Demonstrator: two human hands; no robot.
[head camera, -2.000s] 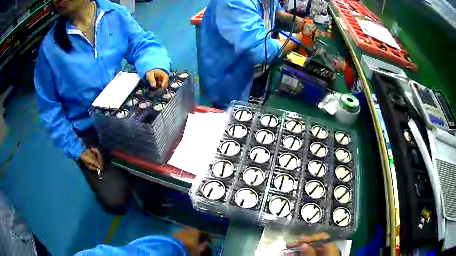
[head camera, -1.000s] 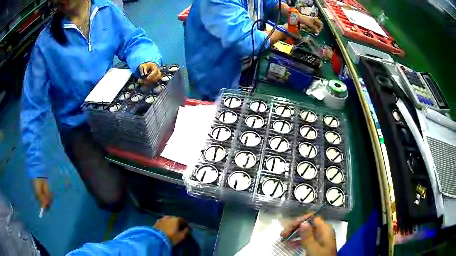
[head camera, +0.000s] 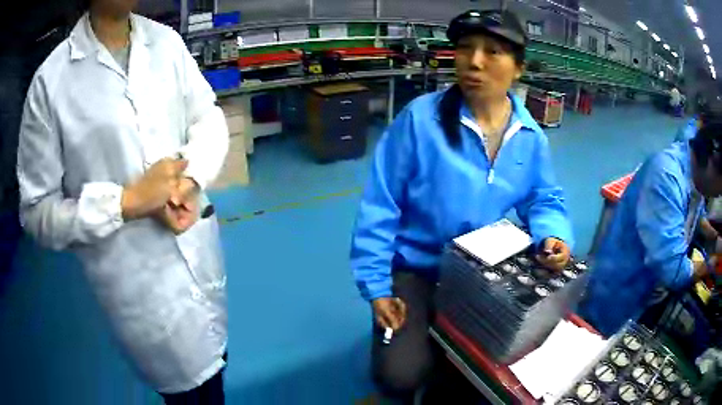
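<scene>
Neither of my hands is in view. The clear blister tray (head camera: 633, 372) shows at the lower right, cut off by the picture's edge, with pale round discs in its pockets, each crossed by a bar. White paper (head camera: 558, 360) lies to its left on the bench. A tall grey stack of trays (head camera: 495, 312) stands beyond the paper, holding similar discs, with a white card (head camera: 493, 241) on top. No tweezers and no working sheet show.
A person in a blue smock (head camera: 463, 182) stands behind the stack, one hand on its top. A person in a white coat (head camera: 127, 206) stands at left, hands together. Another blue-smocked person (head camera: 645, 237) works at right. Drawers (head camera: 336, 123) and shelving stand behind the blue floor.
The view has swung left and up. The hand with the slim tool and the blue-sleeved hand at the bottom have left the picture. The white-coated person has come into view.
</scene>
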